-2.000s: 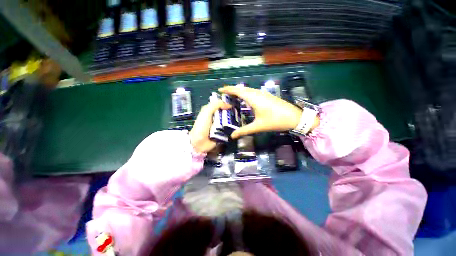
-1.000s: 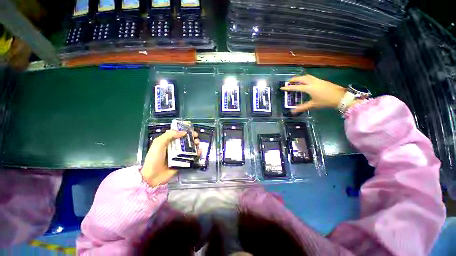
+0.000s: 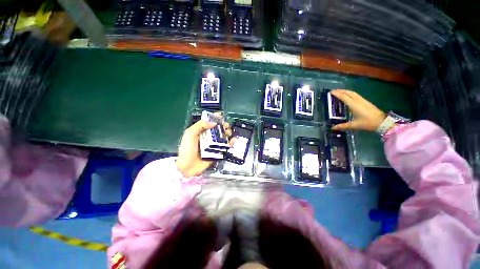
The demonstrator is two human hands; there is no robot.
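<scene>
A clear blister tray lies on the green mat. Its rear row holds black phones with white labelled batteries, such as the phone at the left; one rear pocket is empty. Its front row holds several black phones showing empty battery bays. My left hand holds a stack of white batteries above the tray's front left, hiding part of a phone. My right hand has its fingers around the rear-right phone, touching the battery in its back.
A tray of open flip phones stands behind the orange-brown ledge. A blue pen lies by the ledge. Stacked trays stand at rear right and far right. A blue stool and a neighbour's pink sleeve are at left.
Two seconds ago both hands were together at the battery stack. Since then my right hand has moved to the rear-right phone. Over the last second the hands have barely changed place relative to the tray.
</scene>
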